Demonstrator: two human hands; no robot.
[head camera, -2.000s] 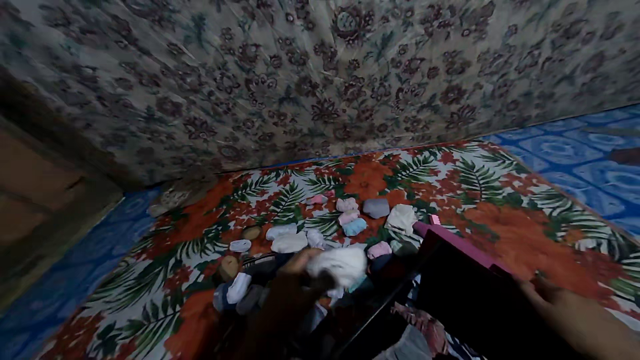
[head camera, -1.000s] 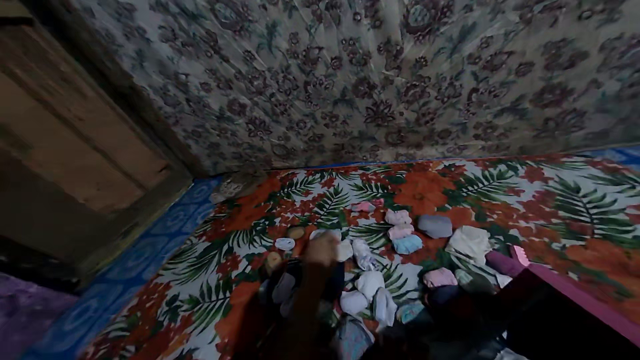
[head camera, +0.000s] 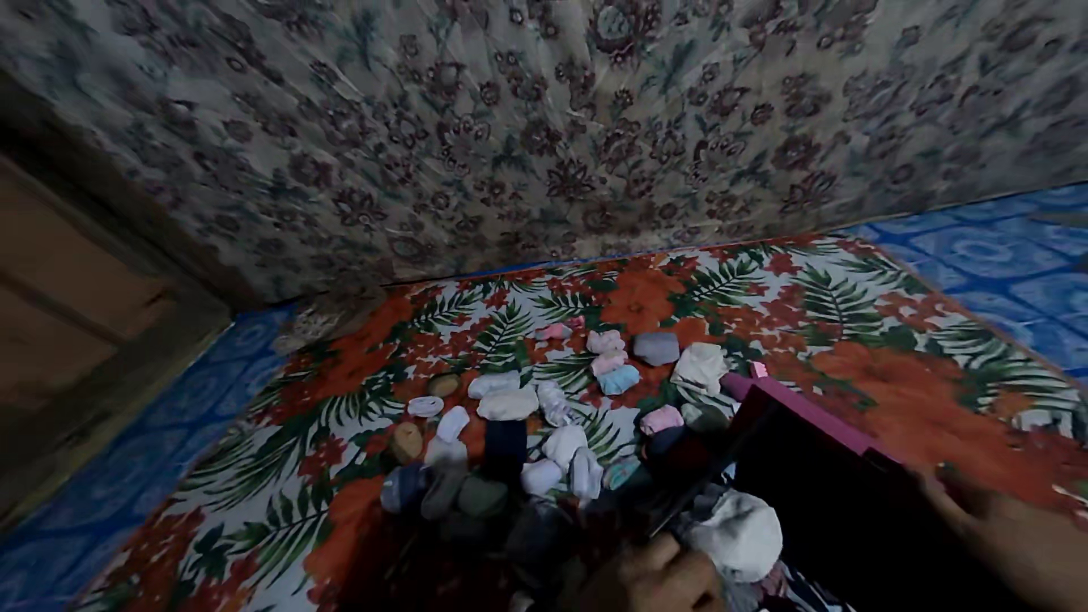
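My left hand (head camera: 667, 578) is low in the centre, fingers bent, at the edge of a pile of clothes beside a bunched white cloth (head camera: 738, 534); shadow hides whether it grips anything. At the right, my right hand (head camera: 977, 518) rests at the edge of a dark, open case or box part with a pink rim (head camera: 816, 421); its grip is unclear. Rolled or folded small cloth items lie ahead of my left hand: a white bundle (head camera: 507, 404), a light blue one (head camera: 619, 379), a grey one (head camera: 656, 348), a pink one (head camera: 661, 419) and a cream one (head camera: 700, 368).
Under everything lies a floral mat or cloth with orange flowers and green leaves (head camera: 637, 302). Blue patterned flooring (head camera: 986, 246) shows at both sides. A floral curtain or wall covering (head camera: 552, 127) stands behind, and a brown wooden panel (head camera: 68, 280) is at the left.
My left hand has moved from among the small rolled items toward the white cloth beside the dark case. A white bundle now lies near the upper left items. My right hand is back in view.
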